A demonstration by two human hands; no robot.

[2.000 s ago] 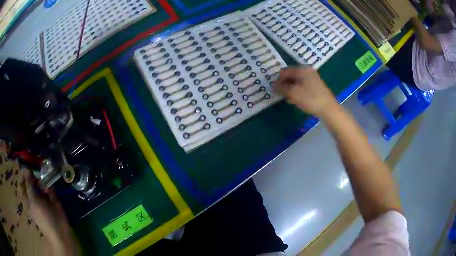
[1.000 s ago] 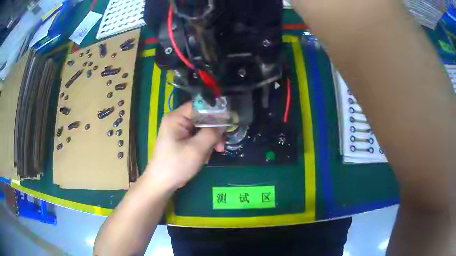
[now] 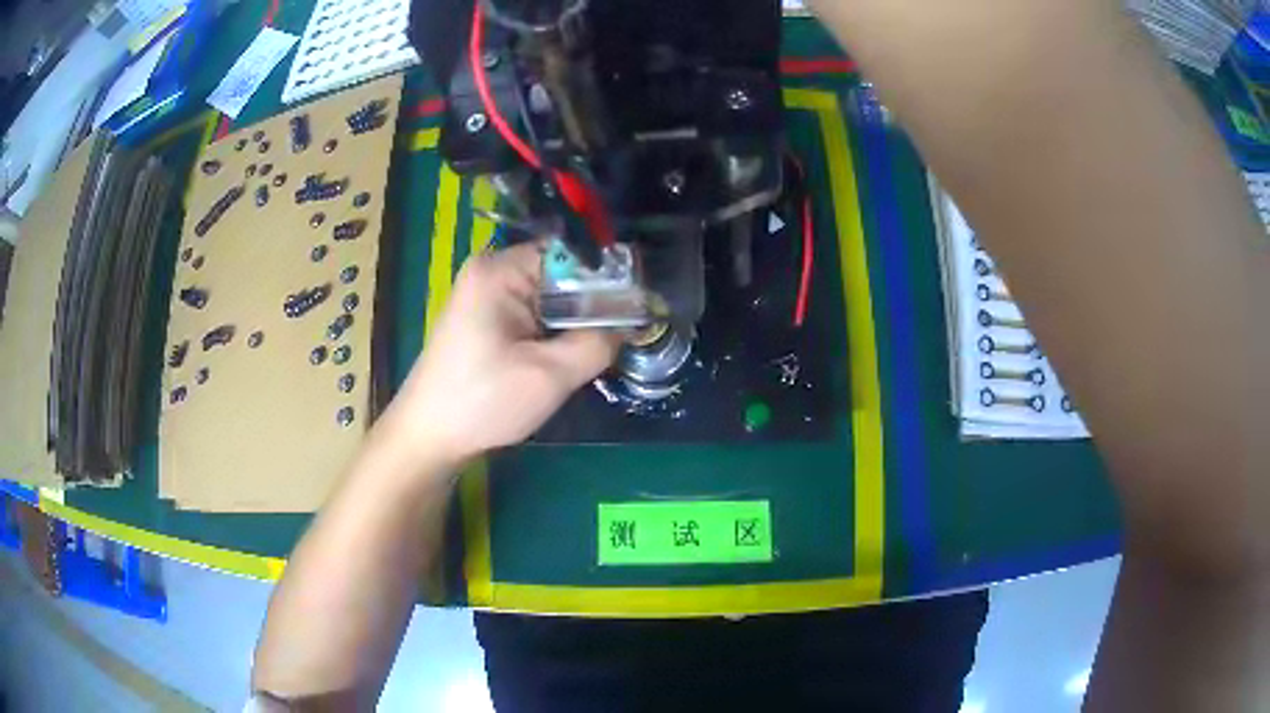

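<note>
The black test fixture point(image 3: 655, 153) stands upright in front of me on its black base. The silvery round component nest point(image 3: 655, 359) sits low on it. My left hand point(image 3: 508, 348) is at the nest's left side, with its fingers around a small clear block point(image 3: 592, 293); its fingertips are partly hidden behind the block. My right forearm point(image 3: 1059, 265) reaches up across the right side and past the top edge, so my right hand is out of the picture. No part can be made out in the nest.
Brown cardboard point(image 3: 286, 334) at left bears loose dark round parts. A cardboard stack point(image 3: 112, 320) stands beyond it. A component tray point(image 3: 996, 397) at right is partly behind my forearm. A green label point(image 3: 683, 534) lies before the fixture. A white back tray point(image 3: 348, 42) is behind.
Two seconds ago my right hand was over the tray; it has since gone up out of view. The view has turned to the fixture. Since one second ago my left hand has barely moved.
</note>
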